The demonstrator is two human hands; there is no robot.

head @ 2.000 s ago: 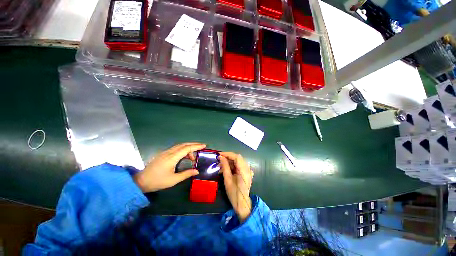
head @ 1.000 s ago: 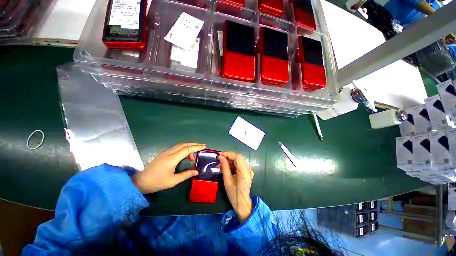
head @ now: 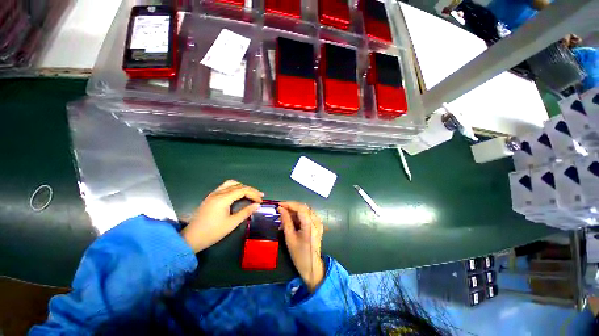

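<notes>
A red-and-black phone (head: 261, 253) lies on the green bench mat in front of me, its black screen end away from me, with glare on the screen. My left hand (head: 222, 211) is at the phone's upper left, thumb and fingertips together at the top corner. My right hand (head: 302, 237) is at the upper right edge, fingertips pinched at the corner. Both hands touch the phone's screen end. Whether a thin clear film is between the fingertips cannot be told.
A clear tray (head: 263, 125) of phones and white slips stands ahead. A white card (head: 314, 176), a pale blade-like tool (head: 366, 199) and a thin stick (head: 404, 164) lie beyond my hands. Clear film (head: 121, 167) and a rubber band (head: 41, 197) lie left; white boxes (head: 548, 187) right.
The whole view has shifted slightly. My left thumb and fingers have closed in at the phone's top corner, and more of the screen's left side shows.
</notes>
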